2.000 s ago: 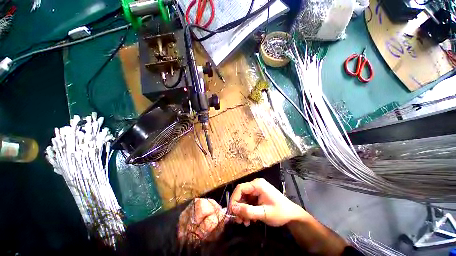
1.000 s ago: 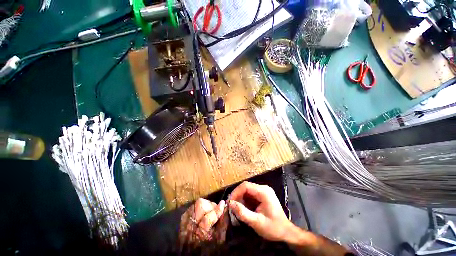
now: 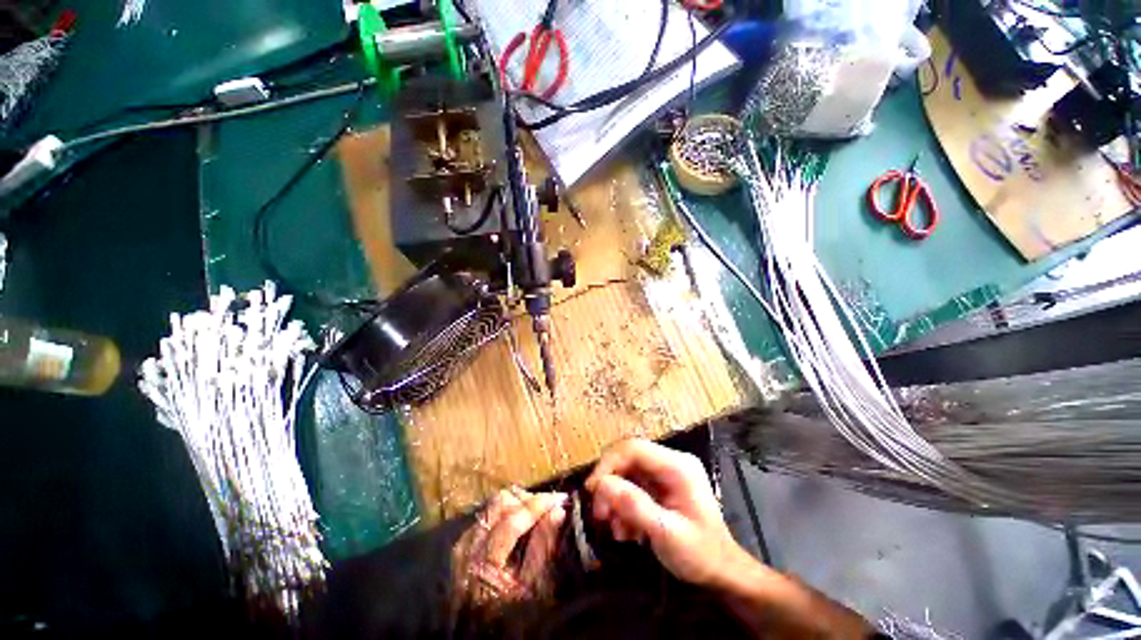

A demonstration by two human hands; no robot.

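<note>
My left hand (image 3: 511,540) is at the bottom centre, below the board's front edge, with its fingers bent and pinched at a tiny part too small to make out. My right hand (image 3: 657,506) is just right of it, thumb and fingers pinched together. A short stretch of white cable (image 3: 582,535) hangs down between the two hands. Dark strands blur part of my left hand. The soldering iron (image 3: 532,269) is clamped above the hands, tip pointing down toward me, apart from them.
A wooden board (image 3: 601,413) lies under the iron. A black fan (image 3: 413,331) and a white-ended cable bundle (image 3: 238,438) are at left. A long white cable bundle (image 3: 838,338), a parts tub (image 3: 707,154), a parts bag (image 3: 826,94) and red scissors (image 3: 902,204) are at right. A bottle (image 3: 56,356) lies far left.
The view has shifted, so the bench things sit farther right. My hands stay close together; my left fingers have drawn in to a pinch, and the white cable now shows hanging below the fingertips.
</note>
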